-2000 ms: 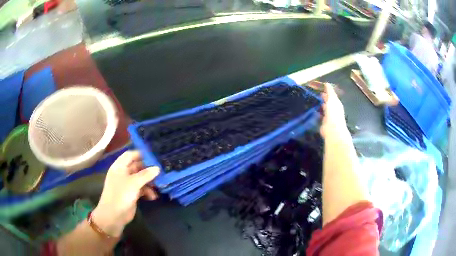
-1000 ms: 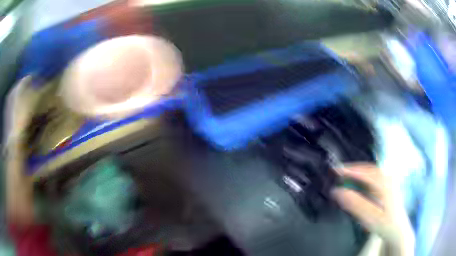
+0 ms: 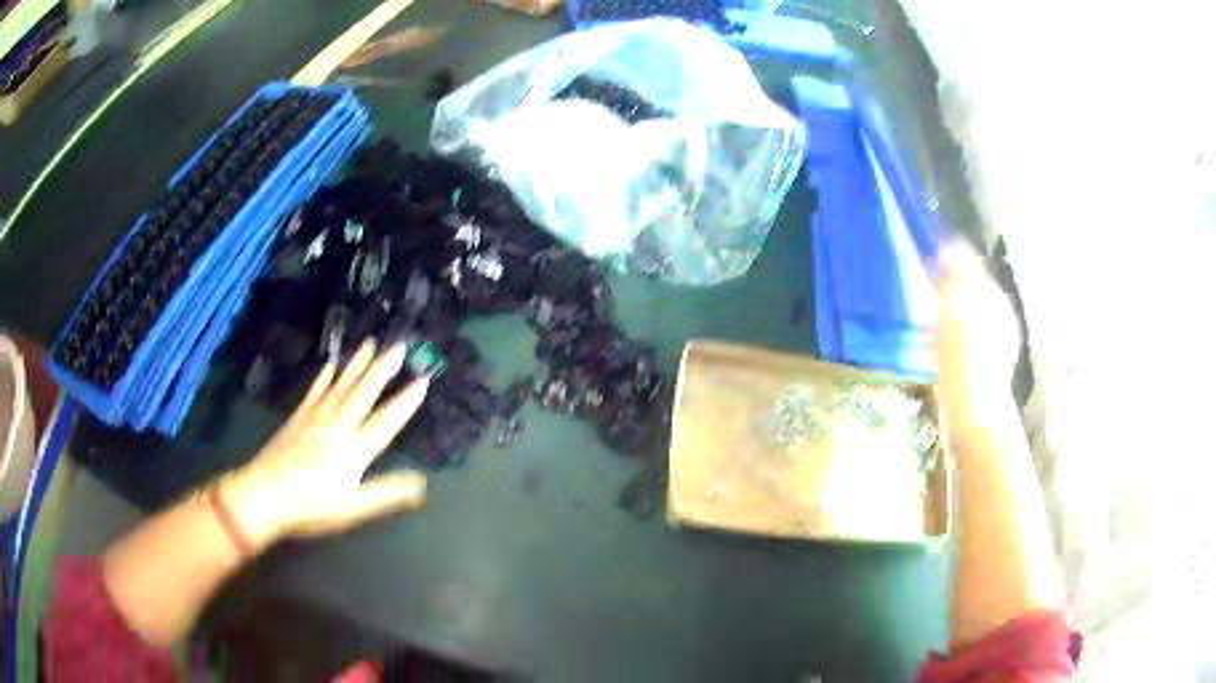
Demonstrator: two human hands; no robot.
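My left hand (image 3: 327, 460) lies with fingers spread at the near left edge of a pile of loose black plastic parts (image 3: 440, 254), palm down, holding nothing that I can see. My right hand (image 3: 963, 287) is at the far right, blurred, at the right edge of the blue corrugated sheets (image 3: 867, 234); its fingers are too unclear to tell whether they grip a sheet. A shallow tan box (image 3: 734, 454) with small silvery pieces sits in front of those sheets.
A stack of loaded blue sheets with black rows (image 3: 200, 254) stands at the left. A crumpled clear bag (image 3: 640, 160) lies behind the pile. More loaded blue sheets (image 3: 667, 11) show at the top. A pale basket rim (image 3: 16, 427) shows at the left edge.
The view has swung right. My hands have let go of the loaded stack, which now stands at the left. My left hand has come to the pile, my right to the blue sheets.
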